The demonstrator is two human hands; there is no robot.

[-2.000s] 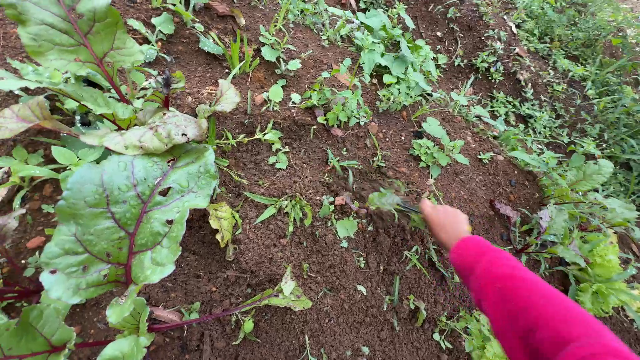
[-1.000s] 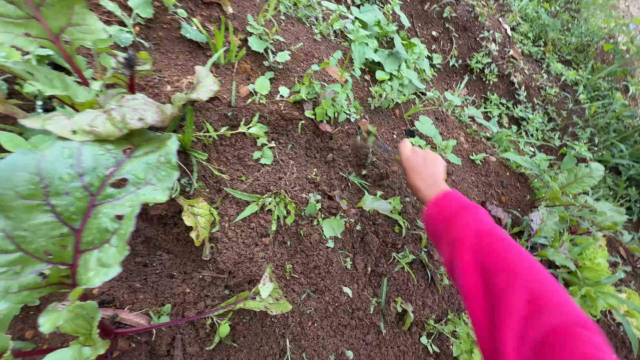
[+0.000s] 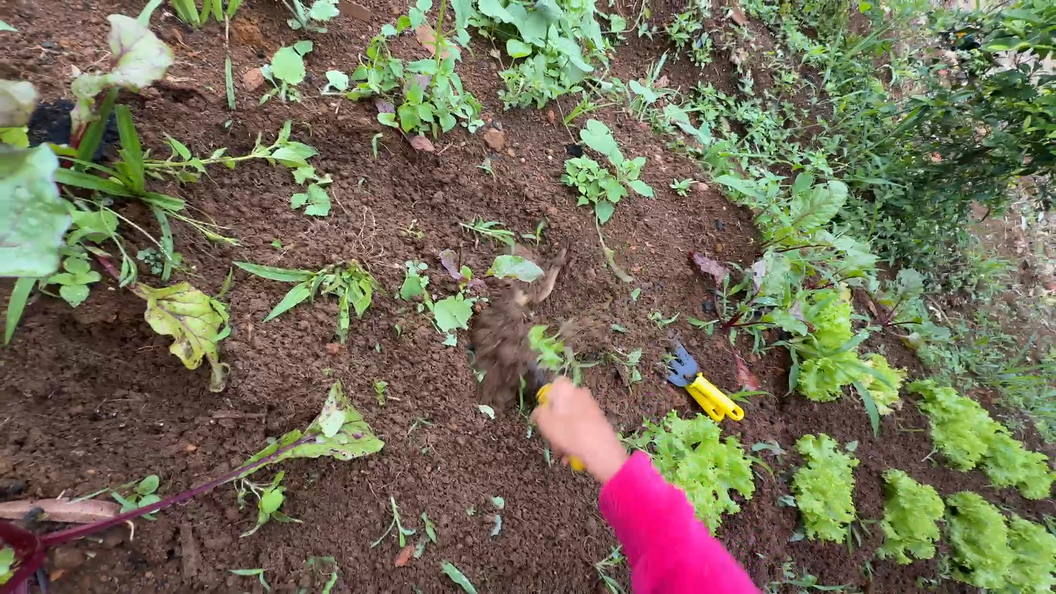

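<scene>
My right hand, in a pink sleeve, comes in from the lower right and grips the yellow handle of a small garden tool. The tool's dark head is blurred at the soil, so its exact kind cannot be told. Loose soil flies up in a blur just beyond the fist, and a blurred green weed is close to the knuckles. To the right, a small hand fork with blue-grey tines and a yellow handle lies on the ground. My left hand is out of the frame.
Light-green lettuces grow in rows at the lower right. Small weeds dot the brown soil bed. A yellowed leaf and a beet leaf on a purple stem are at the left. Dense greenery borders the upper right.
My right hand has come back toward me from the weeds farther up the bed, and loose soil now flies beside it. The view has shifted, with more lettuces and the hand fork showing.
</scene>
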